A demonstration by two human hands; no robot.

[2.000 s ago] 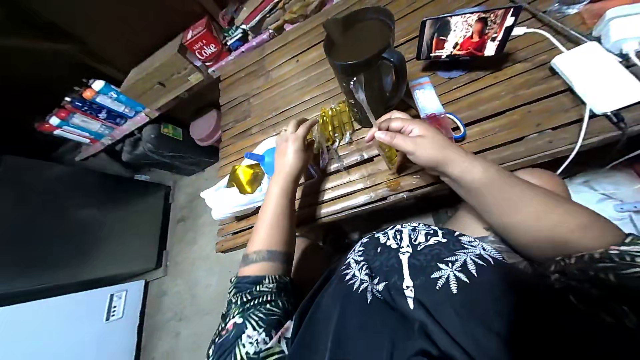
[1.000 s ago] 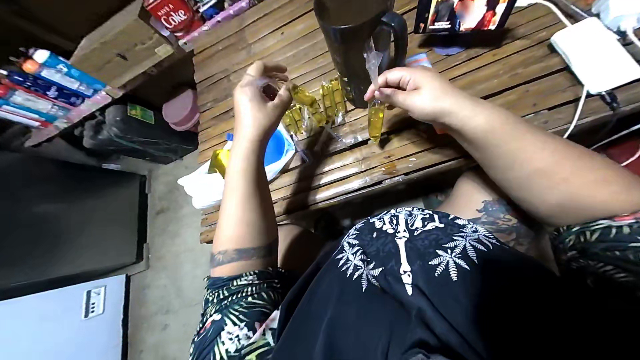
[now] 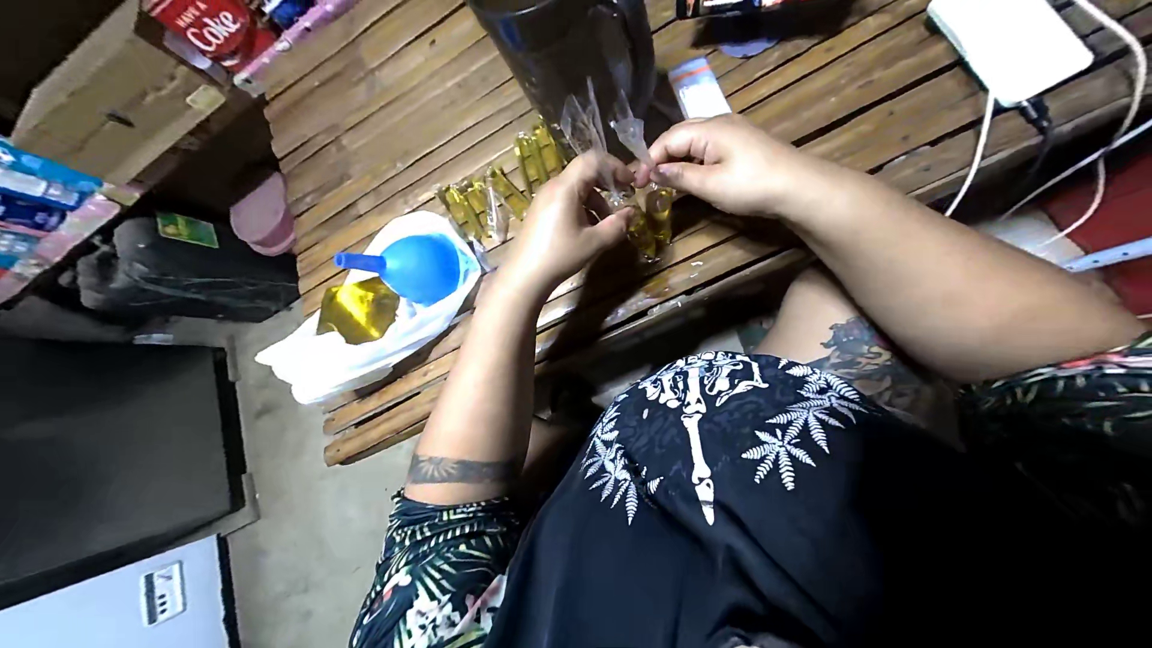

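My right hand (image 3: 715,162) pinches the neck of a small clear plastic bag (image 3: 661,216) with yellow liquid in its lower end. My left hand (image 3: 571,211) is beside it, fingers closed on the thin plastic of another such bag (image 3: 642,236); both bags hang together over the table's near edge. More filled yellow bags (image 3: 463,211) lie on the slatted bamboo table (image 3: 378,117), left of and behind my left hand. A blue funnel (image 3: 423,268) and a bag of yellow liquid (image 3: 358,310) rest on a white plastic bag (image 3: 337,369).
A dark pitcher (image 3: 567,54) stands just behind my hands. A small white and blue packet (image 3: 699,88) lies right of it. A white power device (image 3: 1012,45) with cables is at the right. Left of the table are a cardboard box (image 3: 117,99) and a pink container (image 3: 263,214).
My left hand has moved right, from above the filled bags to beside my right hand, and now has a bag too. The view has shifted closer to the table.
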